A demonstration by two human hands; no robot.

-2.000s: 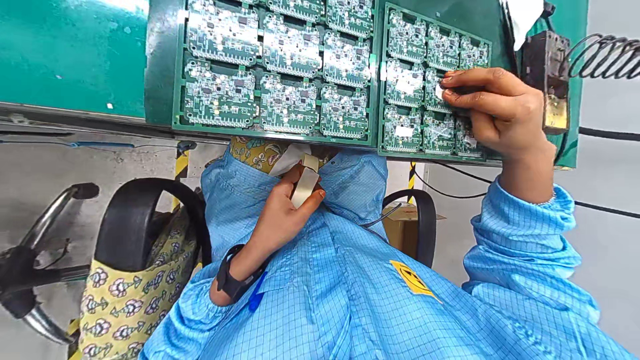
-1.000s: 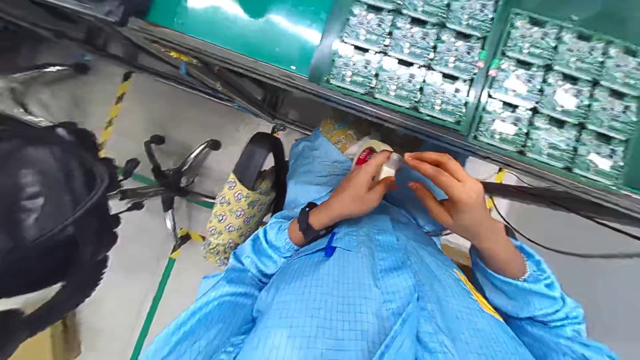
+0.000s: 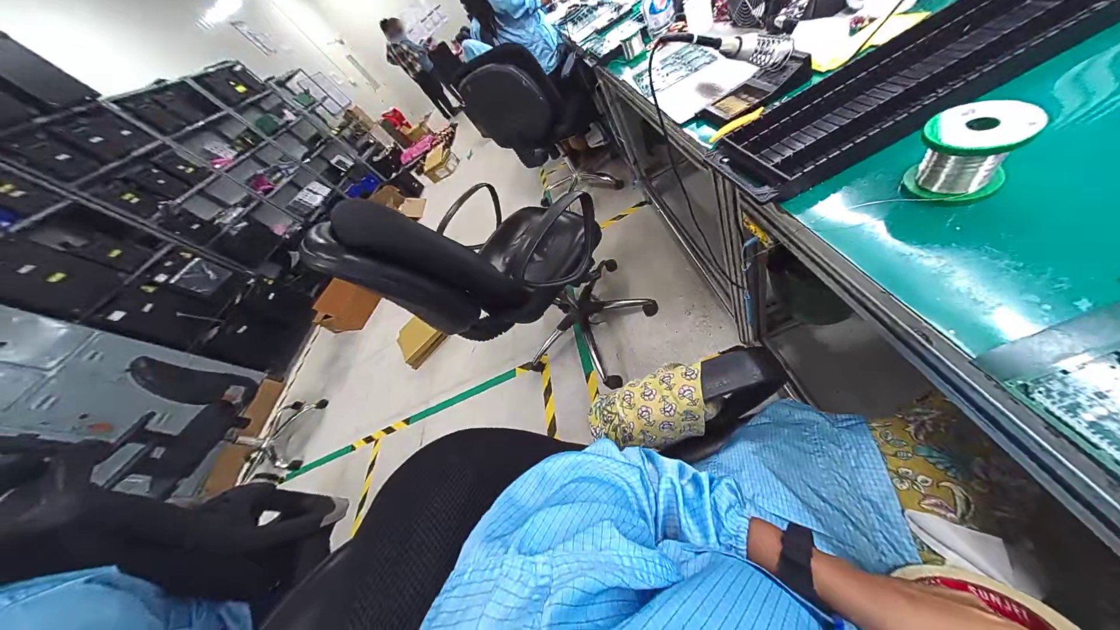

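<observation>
My left hand is at the lower right edge, mostly cut off by the frame, with a black band on its wrist. A roll of cream tape with a red inner ring lies against it; the fingers are out of sight, so the grip cannot be told. My right hand is not in view. On the green bench mat stands a spool of solder wire with green-edged flanges. Part of a circuit board panel shows at the right edge.
A black slotted rack lies along the bench. Beyond it are a cabled tool and papers. A black office chair stands in the aisle beside shelving with bins. A co-worker sits farther off, and another person stands behind.
The view has swung far toward the left, to the aisle and shelves. My right hand, near my left hand one second ago, has left the view. Most circuit boards are out of frame.
</observation>
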